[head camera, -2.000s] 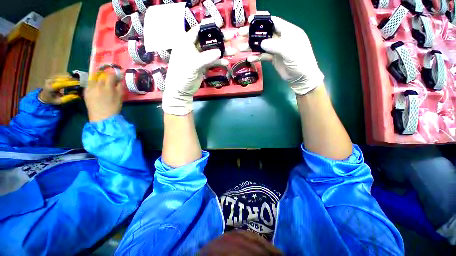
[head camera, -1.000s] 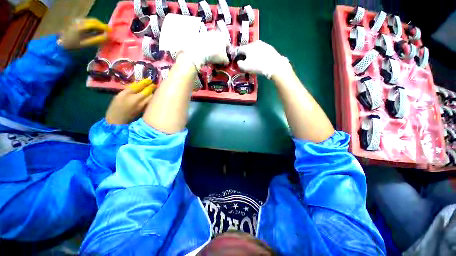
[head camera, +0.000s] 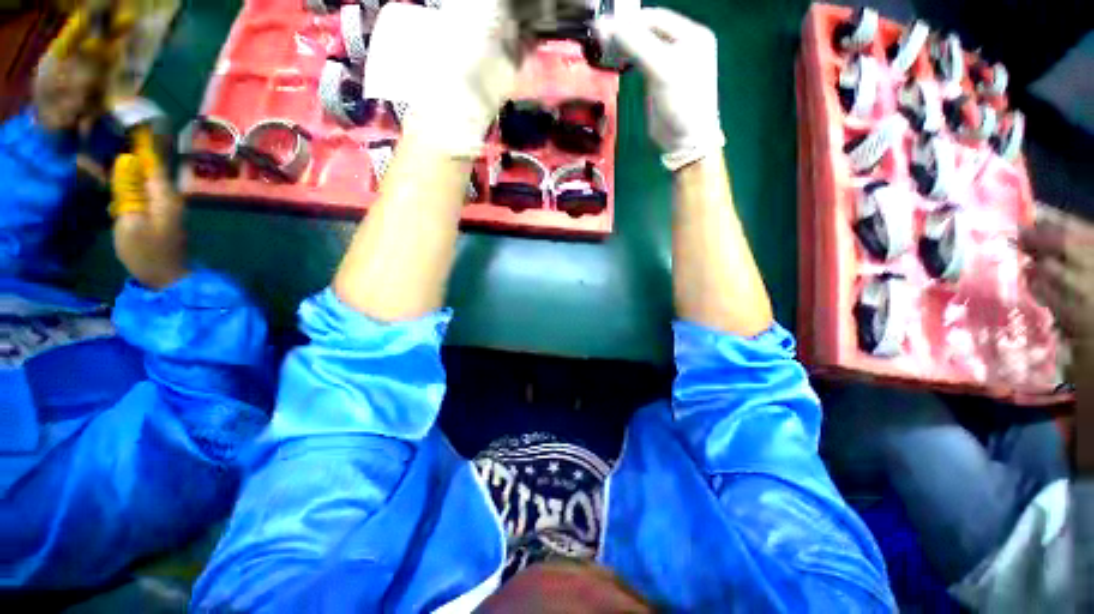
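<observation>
The pink foam tray (head camera: 324, 194) lies in front of me, with smartwatches standing in its pockets. My left hand (head camera: 462, 84), in a white glove, is over its upper middle. Its fingers close on a blurred dark smartwatch (head camera: 546, 17) at the top edge of the picture. My right hand (head camera: 681, 90), also white-gloved, is at the tray's right edge, its fingertips on another dark smartwatch (head camera: 603, 46). Both screens are unreadable. Dark watches (head camera: 578, 124) sit in the lower right pockets. A white paper slip (head camera: 396, 54) lies on the watches, partly behind my left hand.
A neighbour's yellow-gloved hand (head camera: 134, 180) is at left, near the tray corner. A second pink tray (head camera: 828, 324) with watches and shiny clear film (head camera: 990, 240) lies at right. A blurred bare hand (head camera: 1062, 258) shows at the right edge. The green mat (head camera: 744, 156) runs between the trays.
My hands have moved up and slightly apart over the tray. Dark watches now show in the lower right pockets where my hands were. The neighbour's hands moved left, and a bare hand appeared at right.
</observation>
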